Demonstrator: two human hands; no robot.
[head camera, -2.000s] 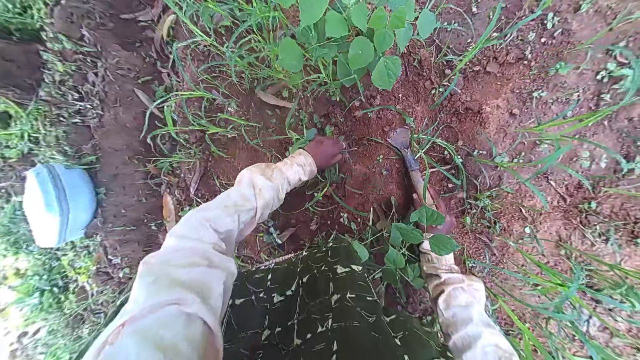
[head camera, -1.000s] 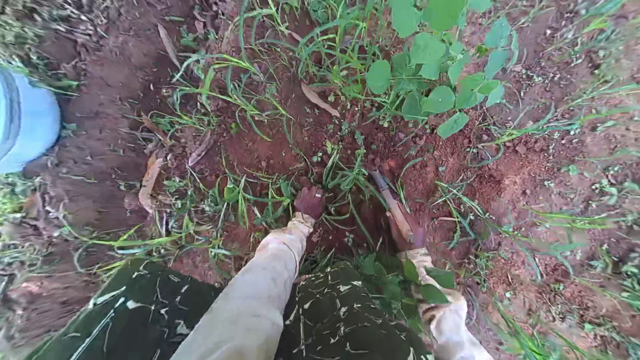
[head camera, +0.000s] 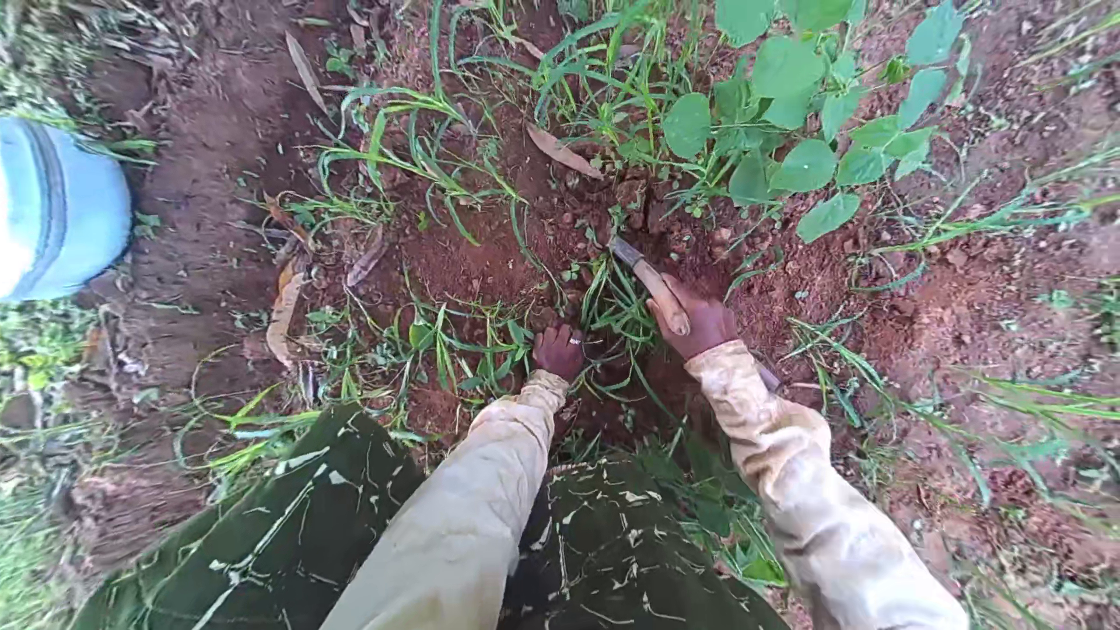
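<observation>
My right hand (head camera: 697, 319) is closed around the wooden handle of a small digging tool (head camera: 649, 282), whose metal end touches the red soil by a tuft of grass (head camera: 612, 302). The tool's exact kind cannot be told. Just left of that tuft, my left hand (head camera: 558, 352) is low at the ground with its fingers curled among grass blades; a ring shows on one finger. Whether the fingers grip the grass is hard to see.
A broad-leaved green plant (head camera: 787, 105) grows at the upper right. At the left edge lies a pale blue container (head camera: 83, 210). Dry leaves (head camera: 563, 153) and more grass (head camera: 411, 149) are scattered over the soil. Dark patterned cloth (head camera: 297, 516) covers my legs.
The view has shifted and turned. My right hand with the tool has moved forward from beside my left hand, and the tool's metal end now points up-left over the grass tuft.
</observation>
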